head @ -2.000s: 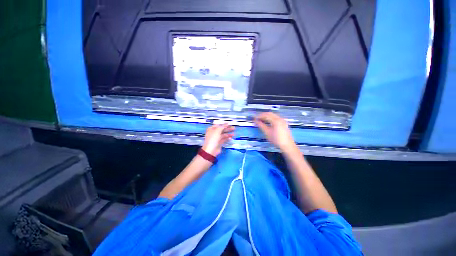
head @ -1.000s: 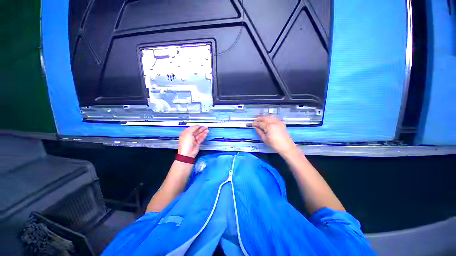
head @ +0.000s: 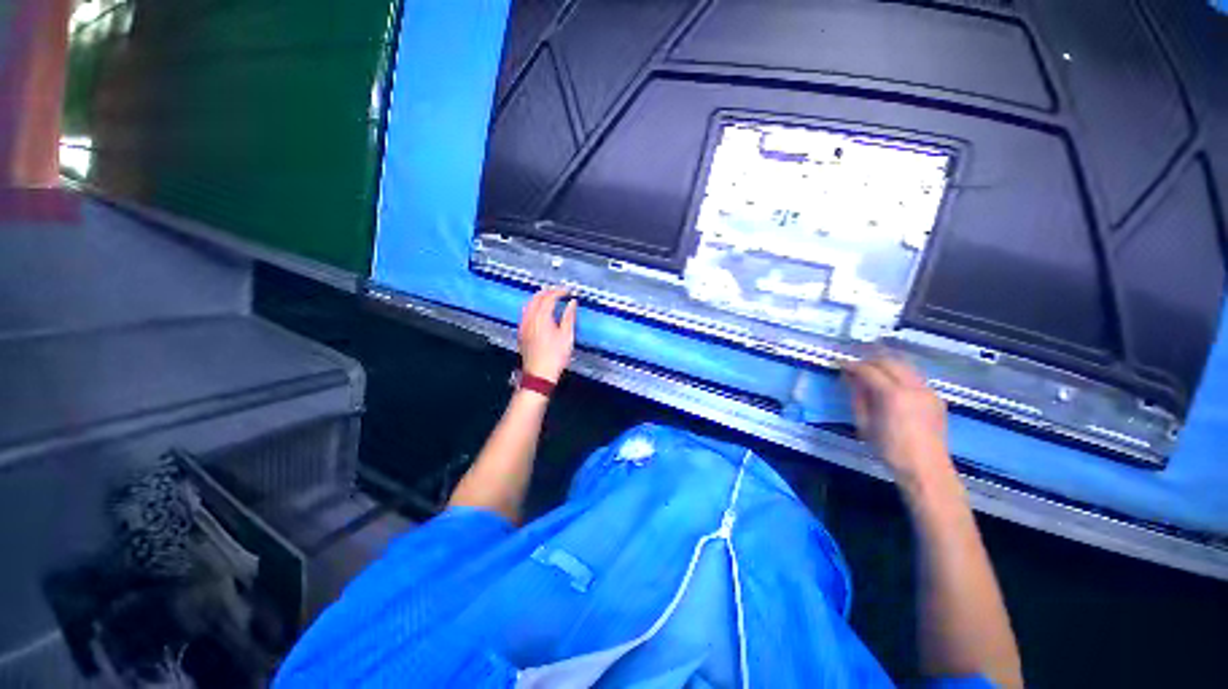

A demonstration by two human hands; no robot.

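The black ribbed LCD panel point(head: 620, 162) lies ribbed side up, with a bright metal plate point(head: 822, 229) near its middle. A silvery edge strip point(head: 646, 289) runs along its near side. My left hand point(head: 547, 337), with a red wristband, has its fingertips at the strip's left part. My right hand point(head: 900, 411) is blurred, at the strip right of the plate. A thin pale line runs along the strip between the hands; whether the fingers hold it cannot be told.
The blue padded carrier point(head: 428, 175) surrounds the panel, with a metal rail point(head: 673, 393) along its front. A green surface point(head: 256, 148) is at the left. Grey step-like boxes point(head: 148, 377) and dark items with a patterned cloth point(head: 155, 518) lie lower left.
The view has turned, so the panel appears further right and tilted. My hands are further apart, the left one now at the strip's left part.
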